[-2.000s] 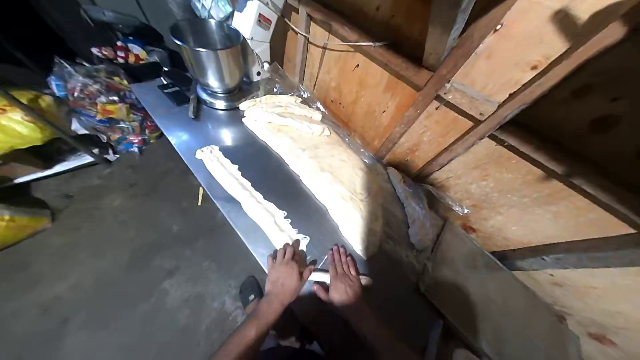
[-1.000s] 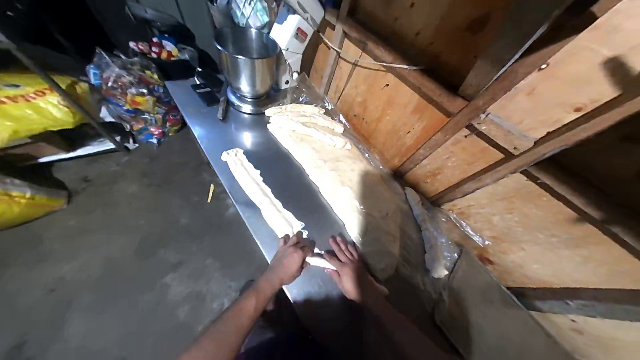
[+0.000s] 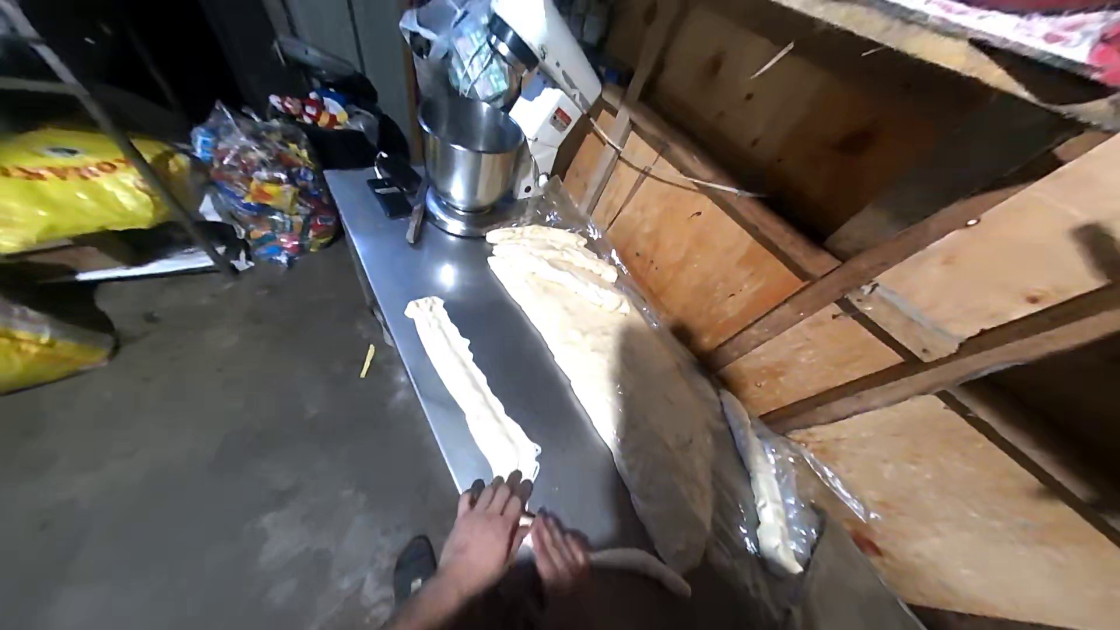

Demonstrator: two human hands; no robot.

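My left hand (image 3: 486,527) lies palm down, fingers apart, at the near end of a long flat strip of dough (image 3: 468,381). Close beside it, my right hand (image 3: 558,551) rests palm down on a thin dough roll (image 3: 643,563), whose far part sticks out to the right. A bit of the roll shows between the hands. Beyond them, a large sheet of dough (image 3: 595,367) covers the right side of the metal table (image 3: 525,363), with several cut strips (image 3: 556,258) at its far end.
A stand mixer with a steel bowl (image 3: 470,157) stands at the table's far end, near a knife (image 3: 416,214) and a dark phone (image 3: 389,198). Plastic film with a dough piece (image 3: 770,507) lies at the right by the wooden wall (image 3: 700,271). Bagged packets (image 3: 271,188) stand at the left.
The hands have come closer together on the thin roll, and more of the roll now sticks out to the right of my right hand. The view has shifted.
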